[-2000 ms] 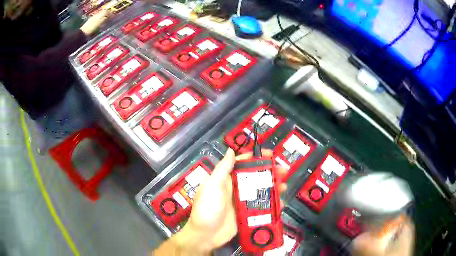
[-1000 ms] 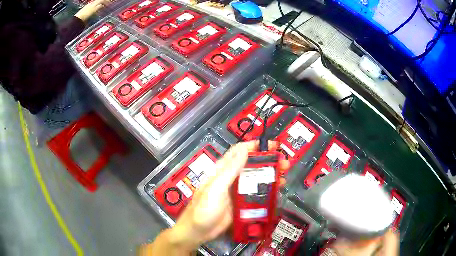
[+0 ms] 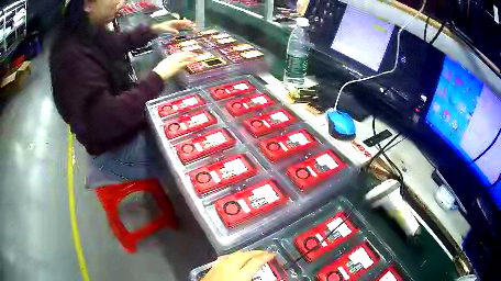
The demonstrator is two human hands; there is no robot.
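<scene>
My left hand (image 3: pixel 239 267) is at the bottom edge, partly cut off, its fingers over a red unit (image 3: pixel 270 272) in the near clear tray (image 3: pixel 283 242). Whether it grips that unit cannot be told. More red units with white labels and dark rings lie in this tray. A thin black cord crosses the red unit (image 3: pixel 327 236) to the right of my hand. My right hand is out of the picture.
Beyond is a clear tray (image 3: pixel 192 204) of red units. A white scanner (image 3: pixel 393 206), blue mouse (image 3: pixel 341 124), water bottle (image 3: pixel 297 54) and monitors (image 3: pixel 467 104) are right. A person (image 3: pixel 104 93) works at another tray, by a red stool (image 3: pixel 134 211).
The view has swung up and left, showing the person and bottle. The red unit held upright by my left hand is no longer seen in it. My right hand and its white scanner have left view.
</scene>
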